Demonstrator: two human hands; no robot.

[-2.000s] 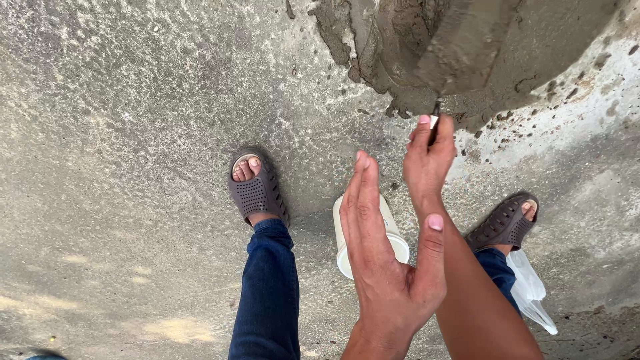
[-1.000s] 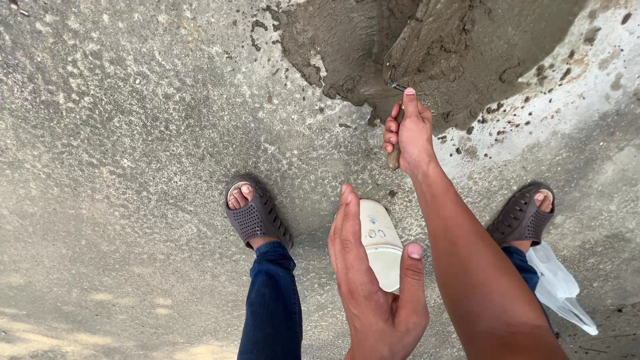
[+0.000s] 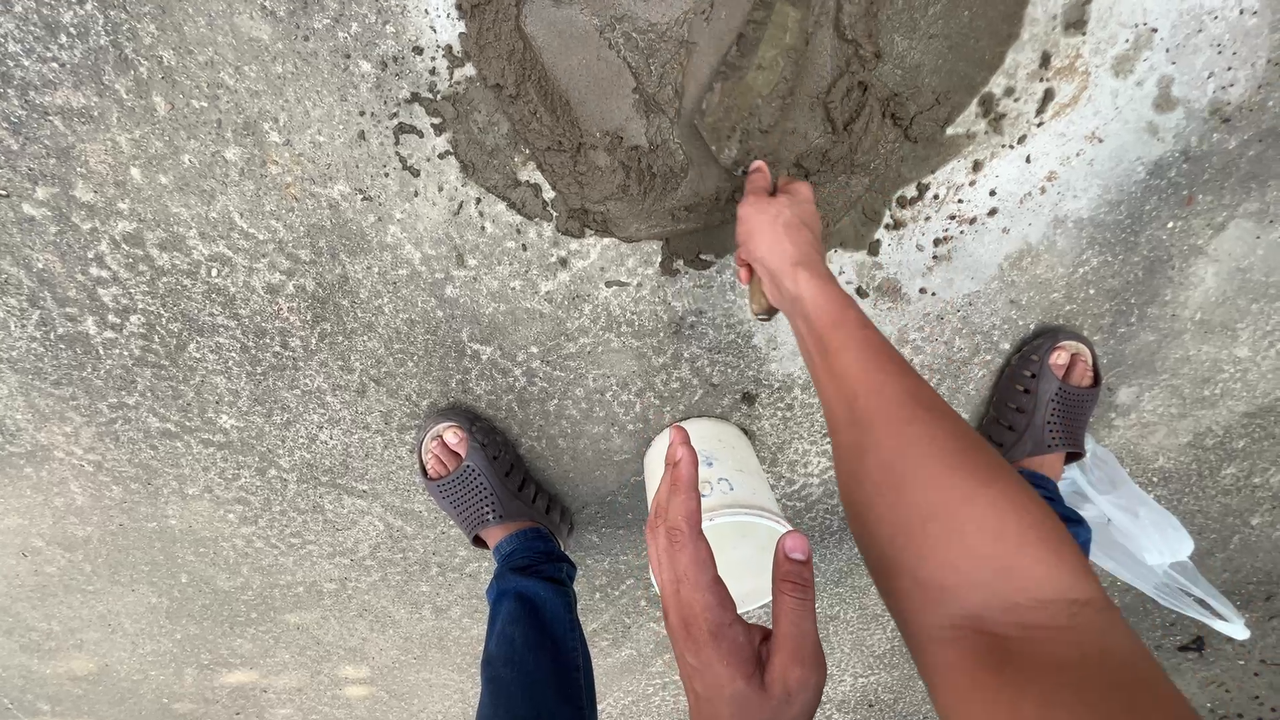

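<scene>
My right hand (image 3: 780, 235) grips the handle of a trowel (image 3: 760, 85), whose mortar-smeared blade lies in the wet mortar (image 3: 620, 130) at the top of the view. The handle's end sticks out below my fingers. My left hand (image 3: 730, 590) is raised at the bottom centre, fingers extended and thumb apart, holding nothing. Behind it on the ground is a white plastic bucket (image 3: 715, 465), partly hidden by the fingers; it bears faded blue writing.
My feet in brown perforated sandals stand on rough concrete, the left sandal (image 3: 490, 480) left of the bucket and the right sandal (image 3: 1045, 400) right of it. A translucent plastic bag (image 3: 1140, 530) lies beside my right foot. Mortar spatters dot the concrete near the mound.
My right hand has moved up towards the mortar since a second ago, with the trowel still in it. My left hand remains raised and empty by the bucket.
</scene>
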